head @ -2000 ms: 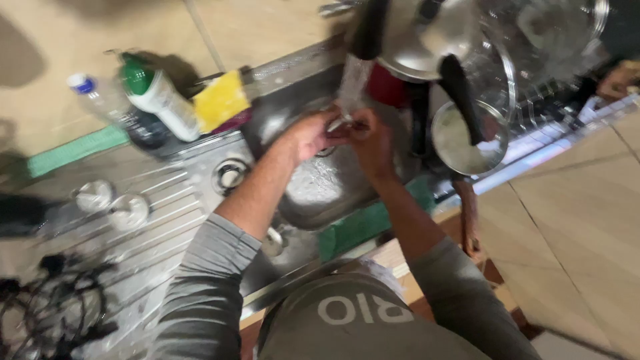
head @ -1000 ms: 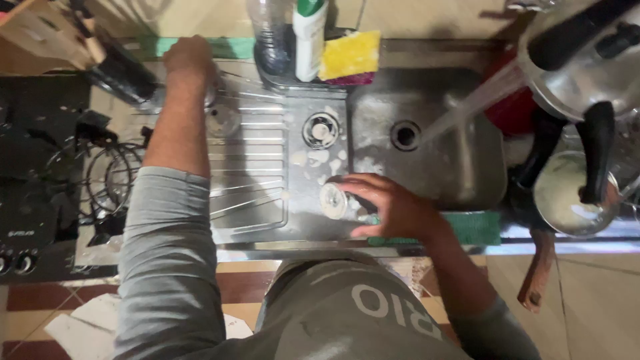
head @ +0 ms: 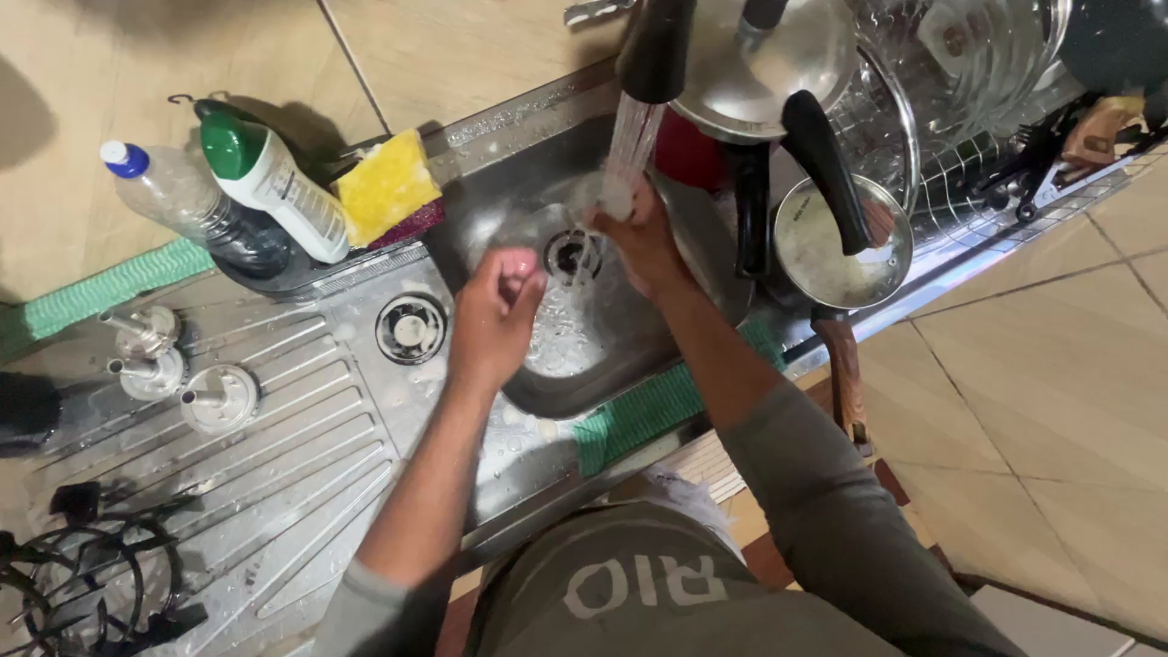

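My right hand (head: pixel 643 233) is under the running faucet (head: pixel 655 55), over the steel sink basin (head: pixel 584 383); a pale, blurred round piece (head: pixel 613 196) is at its fingers under the water. My left hand (head: pixel 500 306) hovers over the basin's left side with fingers curled; whether it holds anything is not clear. Several metal burner parts with stems, one of them a round burner part (head: pixel 219 399), rest on the ribbed drainboard (head: pixel 310 438). A sink strainer (head: pixel 411 328) sits between the drainboard and the basin, with suds around it.
Behind the drainboard stand a clear bottle (head: pixel 196 201), a white bottle with green cap (head: pixel 283 192) and a yellow sponge (head: pixel 388 187). Right of the basin are a pressure cooker (head: pixel 757 73), a saucepan (head: pixel 844 242) and a dish rack (head: pixel 967 182). Black stove grates (head: pixel 91 566) lie lower left.
My left hand has moved from the back of the drainboard to over the basin. My right hand has gone from the front edge, where it touched a round part, to under the water. The view has turned.
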